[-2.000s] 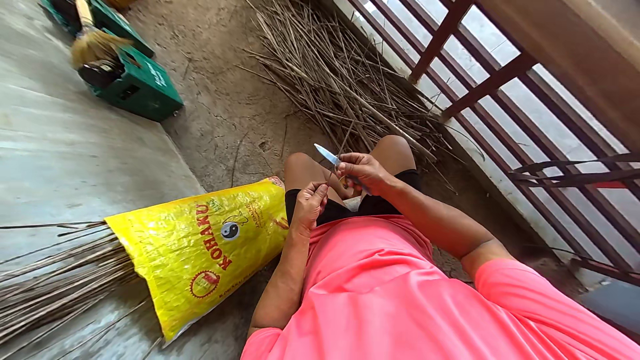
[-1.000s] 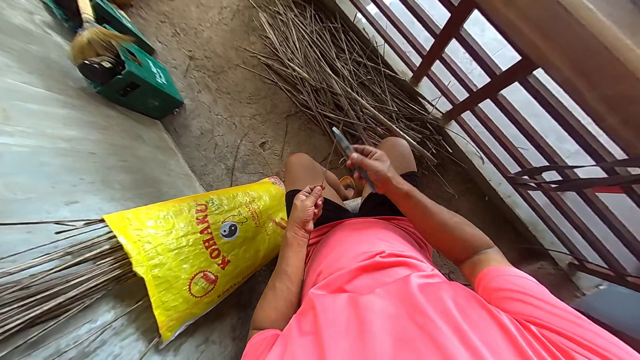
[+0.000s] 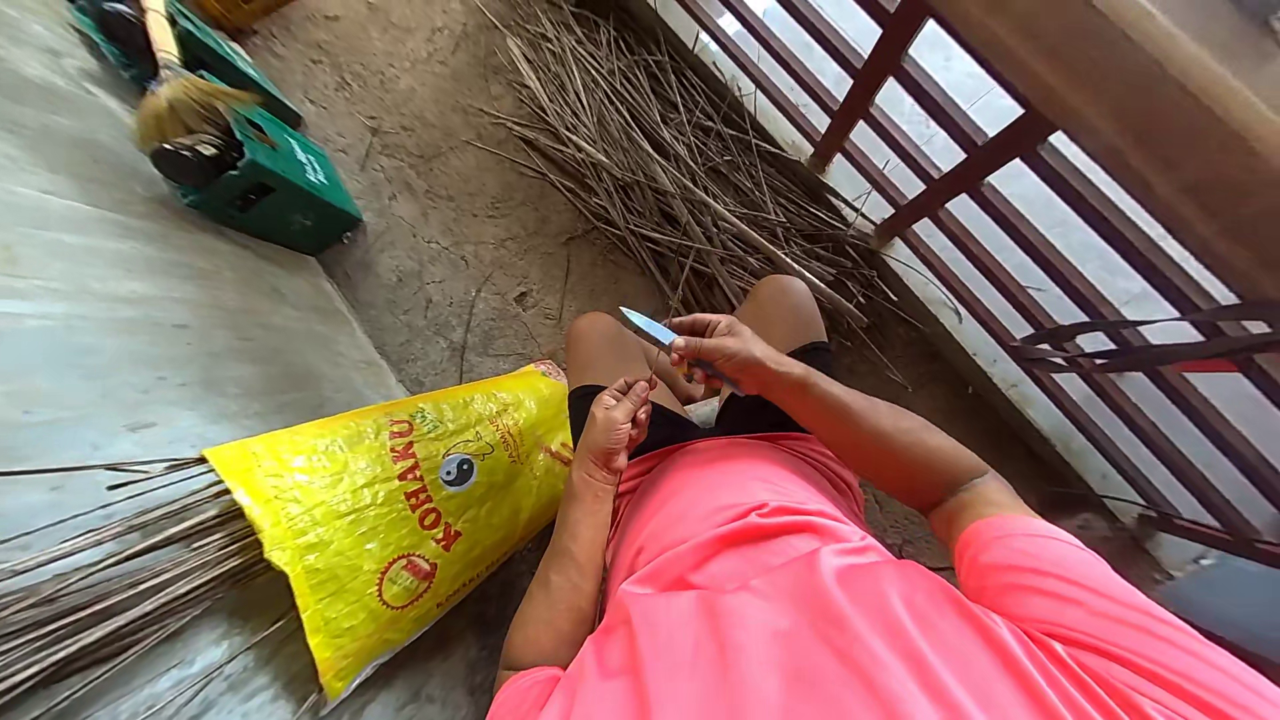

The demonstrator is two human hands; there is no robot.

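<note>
My right hand (image 3: pixel 722 350) grips a knife, its bright blade (image 3: pixel 647 326) pointing up and left above my lap. Just left of it and lower, my left hand (image 3: pixel 615 425) pinches a thin dark stick (image 3: pixel 655 368), which passes close by the blade; whether they touch I cannot tell. To the left lies a yellow woven plastic sack (image 3: pixel 400 500), with long dry sticks (image 3: pixel 130 580) coming out of its open end. A large loose heap of similar sticks (image 3: pixel 660 150) lies on the ground beyond my knees.
A green plastic crate (image 3: pixel 285 190) stands at the upper left, with a straw broom (image 3: pixel 185 105) and a dark object on it. Brown metal bars (image 3: pixel 965 180) on a low wall run along the right. A concrete slab (image 3: pixel 180 280) lies under the sack.
My right hand with the knife rose a little away from my left hand, and is now lower and nearer to it, with the blade tilted left again. The sack and heap have not moved.
</note>
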